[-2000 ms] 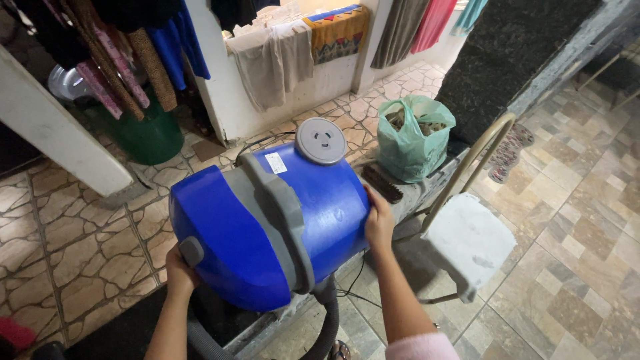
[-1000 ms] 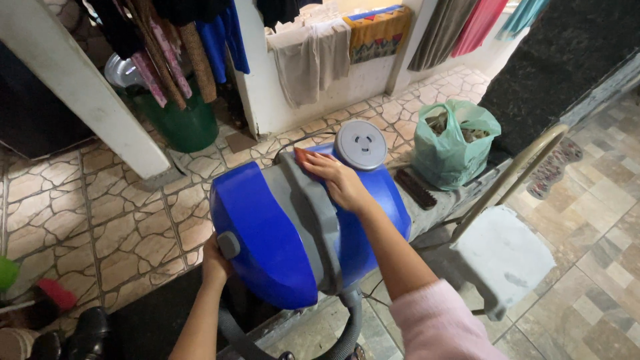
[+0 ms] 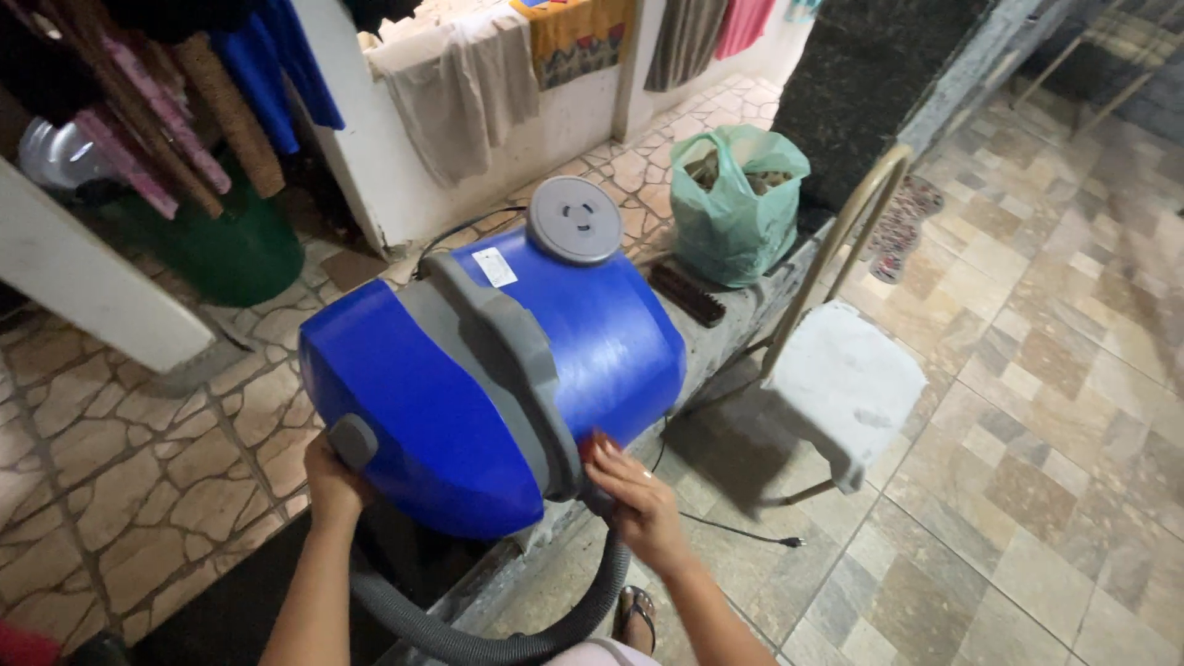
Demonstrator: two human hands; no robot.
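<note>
A blue and grey canister vacuum cleaner lies tilted on a low ledge, its round grey wheel facing up. Under its lower left end, beside a grey knob, my left hand supports the body, fingers mostly hidden. My right hand is at the lower edge near the grey band, with a small reddish thing at its fingertips; what it is I cannot tell. From beneath that hand a grey corrugated hose curves down and left.
Behind the vacuum, a green plastic bag and a dark brush rest on the ledge. To the right stands a chair with a white seat. A plugged cord end lies on the tiles. A green tub is at left.
My right hand has moved from the top of the grey band down to the vacuum's lower edge. My left hand stays at the lower left end.
</note>
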